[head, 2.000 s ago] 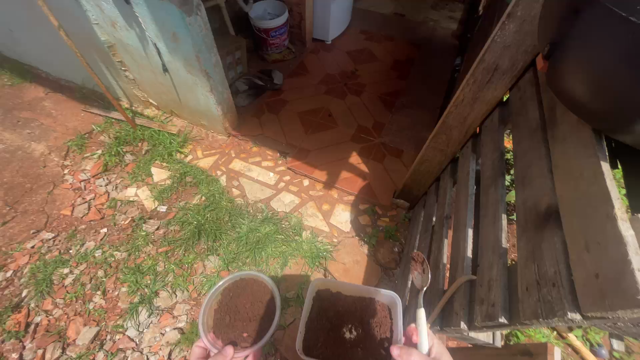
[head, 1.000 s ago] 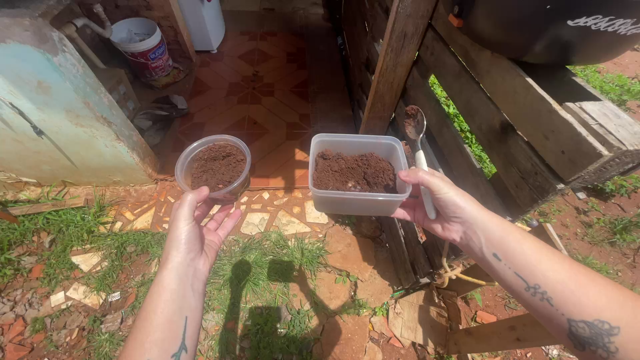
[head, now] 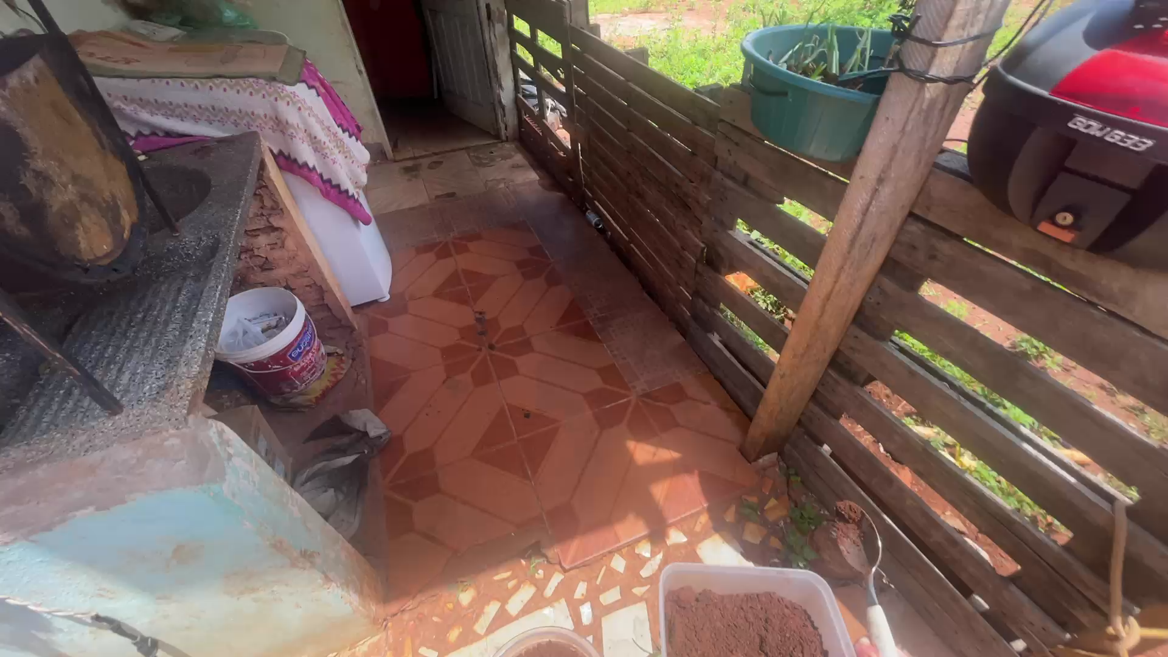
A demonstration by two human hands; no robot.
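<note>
A rectangular clear plastic container (head: 744, 613) filled with brown soil is at the bottom right of centre. Beside its right edge a metal spoon with a white handle (head: 878, 625) carries a clump of soil in its bowl. Only a fingertip or two of my right hand (head: 867, 648) shows at the bottom edge, against the container and the spoon handle. To the left, the rim of a round plastic tub (head: 547, 639) with soil in it rises into view, cut off by the frame. My left hand is out of view.
Patterned tiles (head: 529, 411) cover the floor ahead. A wooden slat fence (head: 675, 173) and a leaning post (head: 849, 246) line the right, with a teal planter (head: 812, 100) and a black and red case (head: 1086, 128). On the left are a stone counter (head: 196, 301) and a white bucket (head: 274, 347).
The view has tilted up toward the tiled porch. Both containers now sit low in the frame. My left hand, seen at the round tub earlier, has left the view.
</note>
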